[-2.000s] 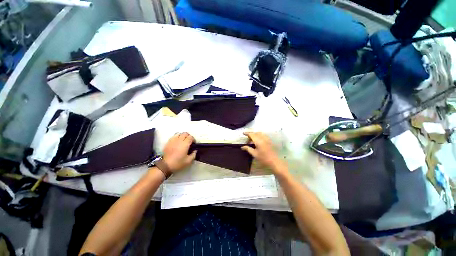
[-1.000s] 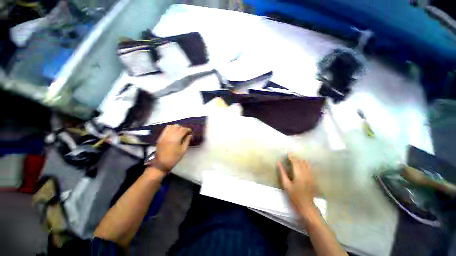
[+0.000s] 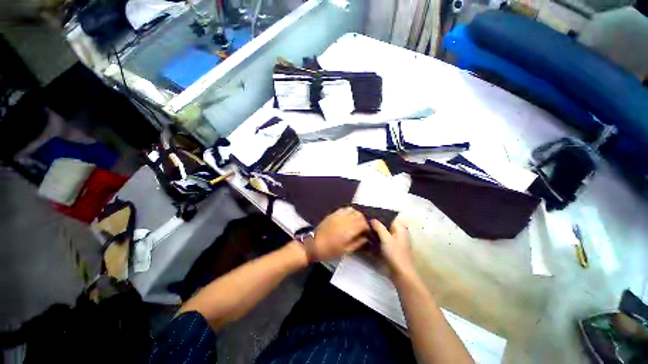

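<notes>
My left hand [image 3: 341, 233] and my right hand [image 3: 392, 245] meet near the table's front edge, both gripping a small dark maroon fabric piece [image 3: 379, 212]. The fingers hide much of it. A dark panel stack [image 3: 312, 195] lies just left of my left hand. A wide dark panel pile [image 3: 472, 202] lies beyond and to the right. The white template strip [image 3: 369, 284] lies at the near edge, partly under my right forearm.
A steam iron [image 3: 614, 334] is cut off at lower right. Yellow-handled snips [image 3: 580, 247] lie right. Tied bundles [image 3: 366, 92] and a folded bundle [image 3: 278, 149] lie far left. A black wrapped object [image 3: 565, 170] and blue roll [image 3: 568, 60] are at the far side.
The view has swung left. The hands were first on a dark panel, then apart with my left hand at the stack. Now they are together on a dark piece.
</notes>
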